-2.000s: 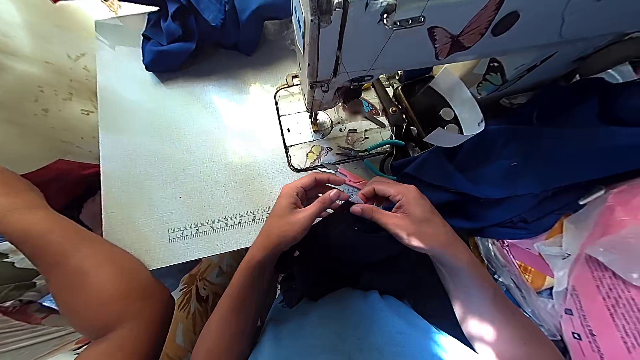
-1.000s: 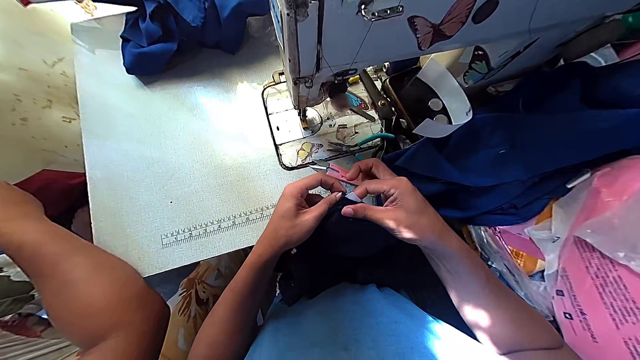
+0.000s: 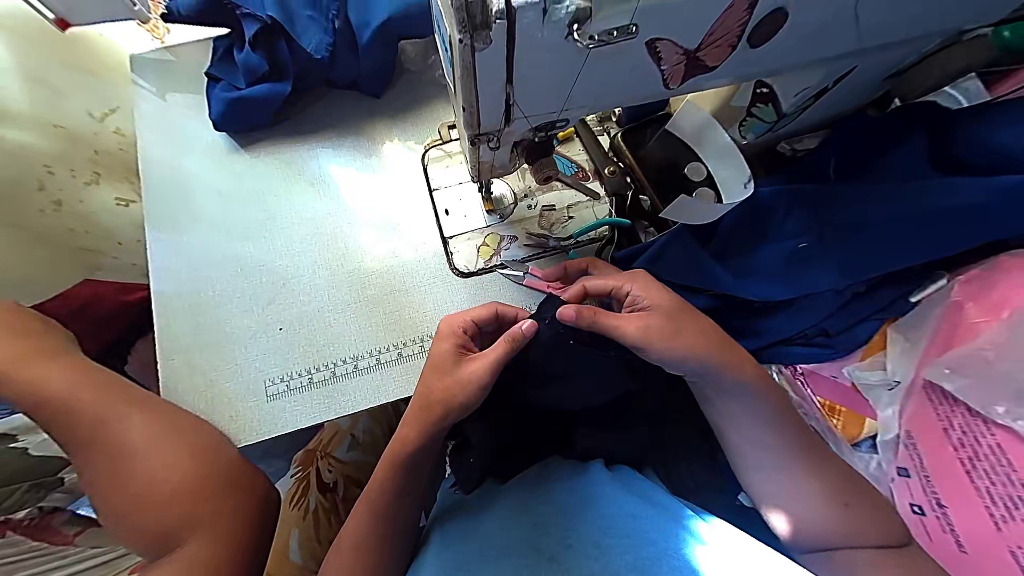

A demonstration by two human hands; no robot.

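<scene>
Dark navy fabric [image 3: 592, 384] lies gathered over my lap, its upper edge raised between my hands. My left hand [image 3: 480, 352] pinches that edge between thumb and forefinger. From the other side my right hand [image 3: 624, 312] pinches it too, fingers curled. Just beyond my fingertips lie pink-handled thread snips [image 3: 532, 276], partly hidden by my right hand. Farther off stands a sewing machine [image 3: 520, 96] with butterfly decals, its presser foot [image 3: 486, 196] over the needle plate. Teal-handled pliers [image 3: 588, 232] rest on the machine bed.
A printed ruler [image 3: 348, 366] marks the pale table [image 3: 264, 240]. Blue cloth [image 3: 296, 64] lies at the back left, more blue fabric [image 3: 848, 240] at the right. Pink plastic bags [image 3: 960, 448] are at lower right. Another person's bare arm [image 3: 136, 448] reaches in at left.
The dark fabric's edge now shows between my fingertips, where a small pale piece showed before. My hands are slightly farther apart.
</scene>
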